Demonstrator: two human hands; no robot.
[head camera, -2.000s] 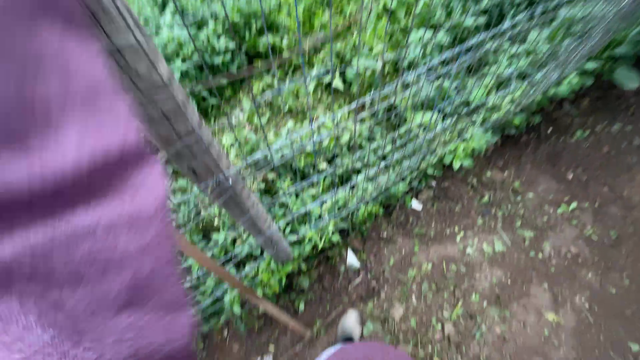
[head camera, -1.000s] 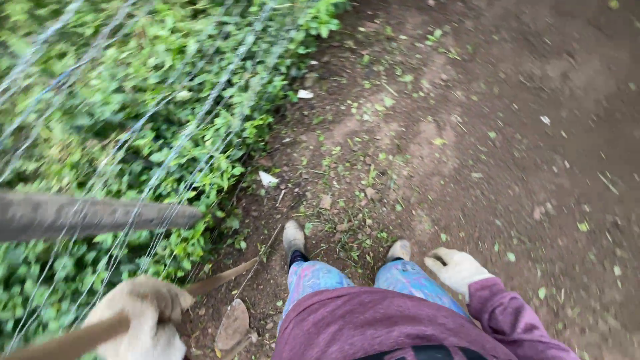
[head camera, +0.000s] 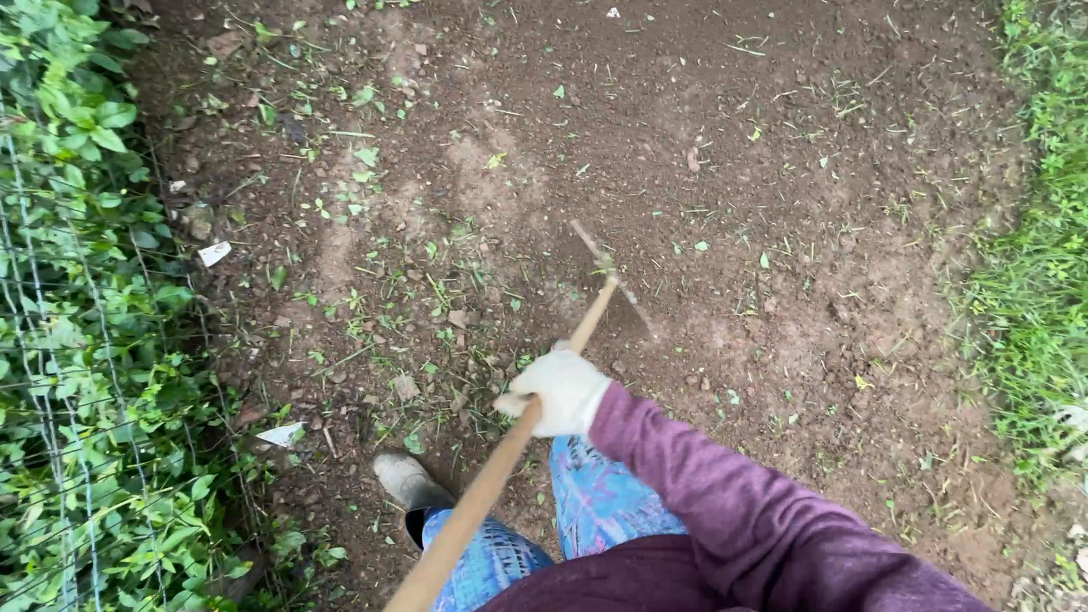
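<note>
My right hand (head camera: 557, 393), in a pale glove and a purple sleeve, is closed around the wooden handle (head camera: 476, 501) of a long garden tool. The handle slants from the bottom edge up to a thin, blurred metal head (head camera: 612, 276), which is low over or on the bare soil; whether it touches cannot be told. It looks like a rake or hoe head seen edge-on. Loose green leaves and weed bits lie on the soil around it. My left hand is out of view.
A wire fence (head camera: 51, 425) overgrown with leafy plants runs along the left. White scraps (head camera: 282, 435) lie beside it. My boot (head camera: 408, 480) stands on the soil near the fence. Grass (head camera: 1041, 323) edges the dirt on the right.
A second ago my right hand was off the tool and my gloved left hand showed at lower left by the handle. Now my right hand grips the handle, and the left has gone from view.
</note>
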